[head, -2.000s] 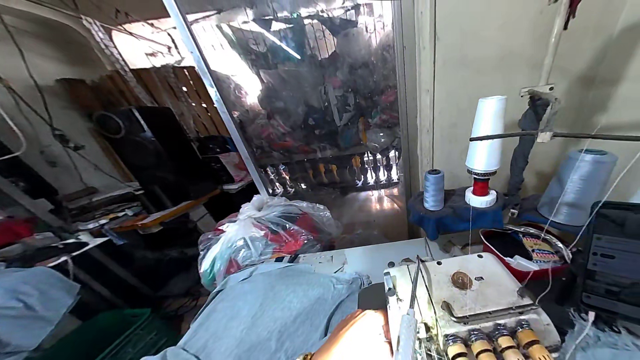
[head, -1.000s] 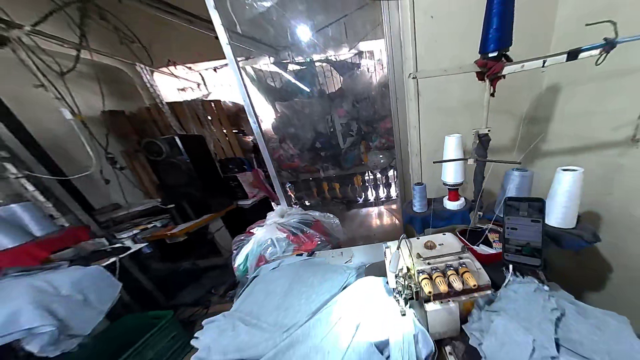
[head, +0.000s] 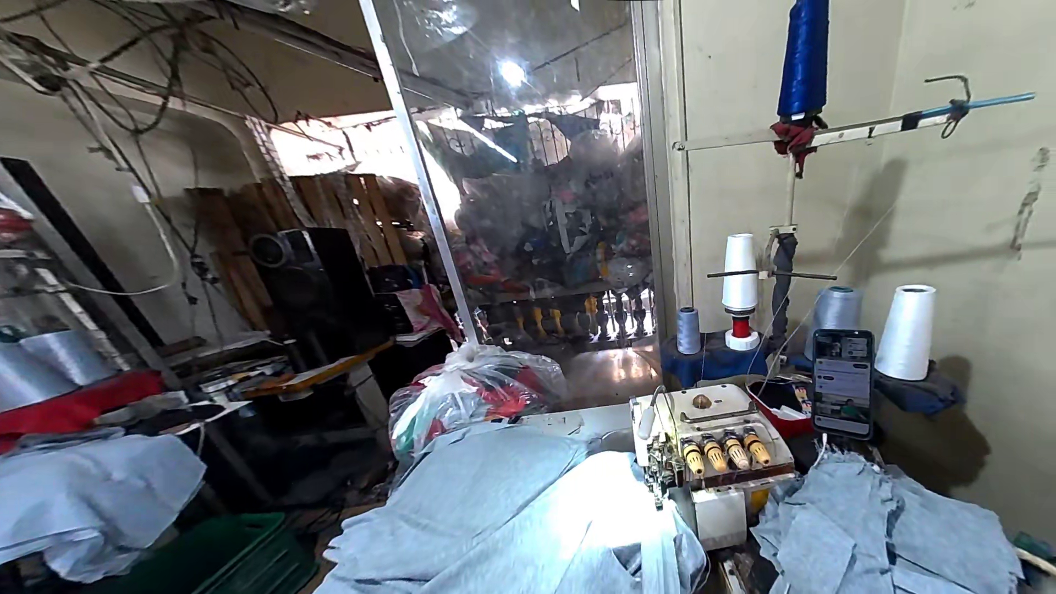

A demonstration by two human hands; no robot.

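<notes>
Neither my left hand nor my right hand shows in the head view. Light blue-grey fabric [head: 495, 511] lies spread over the machine table, its right part brightly lit and reaching the needle area of an overlock sewing machine [head: 714, 437]. The machine has a row of yellow-and-black tension dials [head: 726, 454] on its front. More cut fabric pieces [head: 883, 520] are heaped to the right of it. Behind the machine stand white thread cones [head: 906, 332] and a small grey-blue thread spool [head: 688, 331].
A smartphone [head: 842, 384] stands upright right of the machine. A clear plastic bag [head: 478, 392] of cloth sits behind the fabric. At the lower left are a green plastic crate [head: 247, 557] and draped fabric [head: 99, 495]. A blue thread cone [head: 804, 58] hangs on a rack above.
The view has risen and pulled back from the machine. Two seconds ago part of a hand or forearm showed beside the machine at the bottom; it is out of sight now.
</notes>
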